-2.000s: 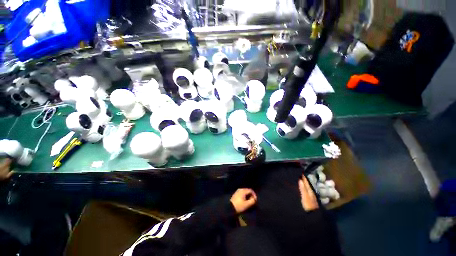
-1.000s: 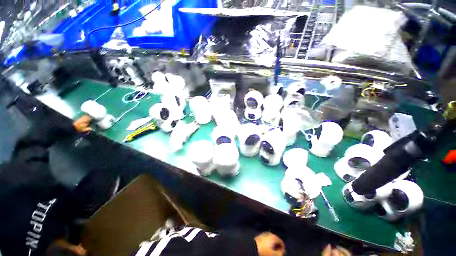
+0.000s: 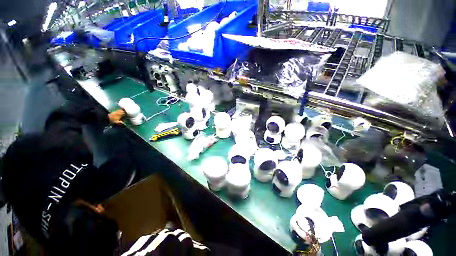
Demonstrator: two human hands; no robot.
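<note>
Neither of my hands is in view; only my black sleeve with white stripes (image 3: 162,243) shows at the bottom edge. Nearest in front of me, an open white camera housing (image 3: 301,223) lies at the bench edge with thin coloured wires (image 3: 311,244) hanging from it, cut off by the frame. A loose white shell (image 3: 310,195) lies just behind it. A pale thin tool (image 3: 334,245) lies to its right, partly cut off. Several white camera units with black oval faces (image 3: 287,178) stand crowded on the green bench.
A neighbouring person in black (image 3: 60,165) sits at left, one hand on a white unit (image 3: 131,109). A cardboard box (image 3: 145,207) is below the bench. A thick black cylinder (image 3: 407,217) hangs over the right units. A yellow knife (image 3: 165,134) and blue bins (image 3: 220,42) show.
The view has swung left and up, bringing in more of the neighbour and blue bins. Both my hands, earlier at the lower middle, have left the picture. The wired housing remains on the bench.
</note>
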